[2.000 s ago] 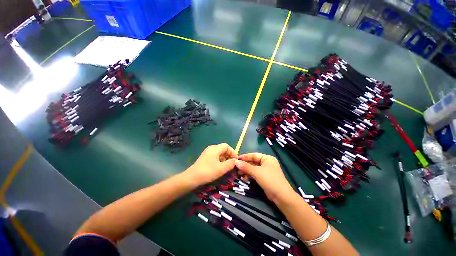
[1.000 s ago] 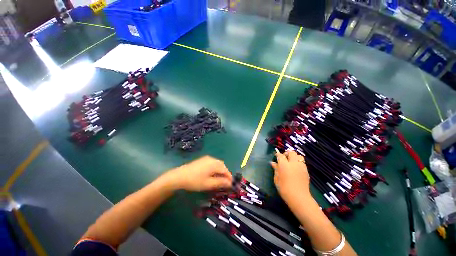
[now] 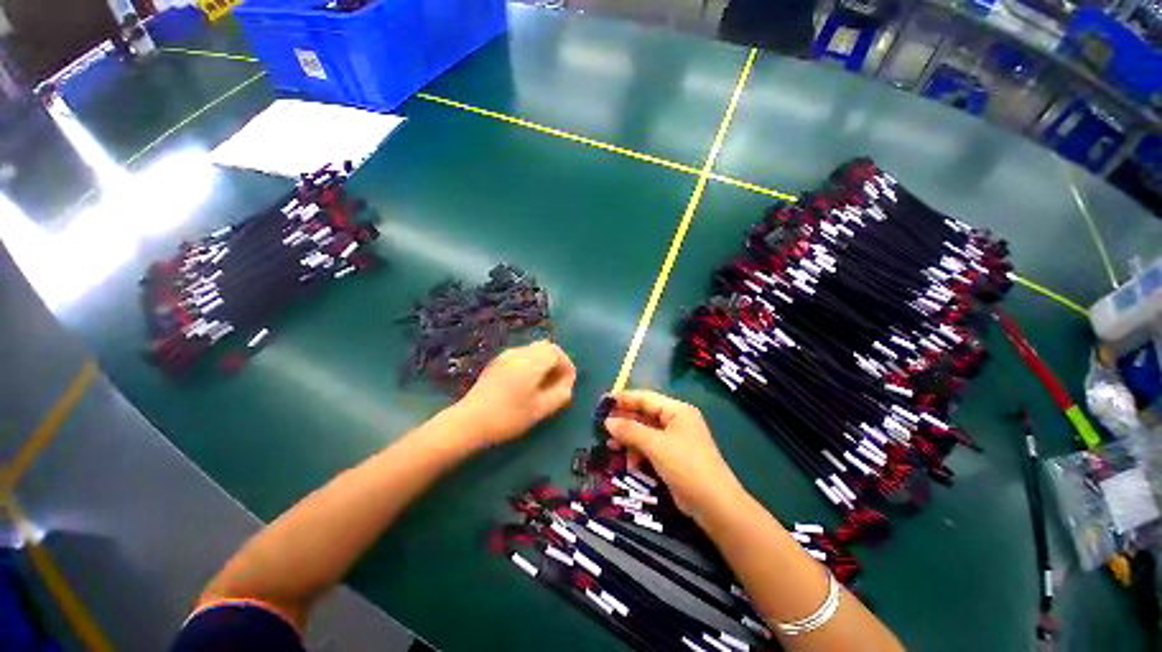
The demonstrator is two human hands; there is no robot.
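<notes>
My right hand (image 3: 665, 439) pinches the dark end of a wire harness above the near group of black sleeved harnesses (image 3: 612, 541), which have red ends and white bands. My left hand (image 3: 525, 386) is at the near right edge of the heap of small black plastic parts (image 3: 465, 318). Its fingers are curled, and I cannot tell if they hold a part. The large harness pile (image 3: 828, 306) lies to the right of both hands.
A smaller harness bundle (image 3: 255, 268) lies at left. Behind it are a white sheet (image 3: 306, 136) and a blue bin (image 3: 370, 57). At right lie a red and green tool (image 3: 1045, 376), a single dark harness (image 3: 1037, 522), a clear plastic bag (image 3: 1109, 503) and a white box (image 3: 1132, 306).
My right hand has moved left from the large pile's edge and now holds a harness end. My left hand has moved up from the near group to the heap of small parts.
</notes>
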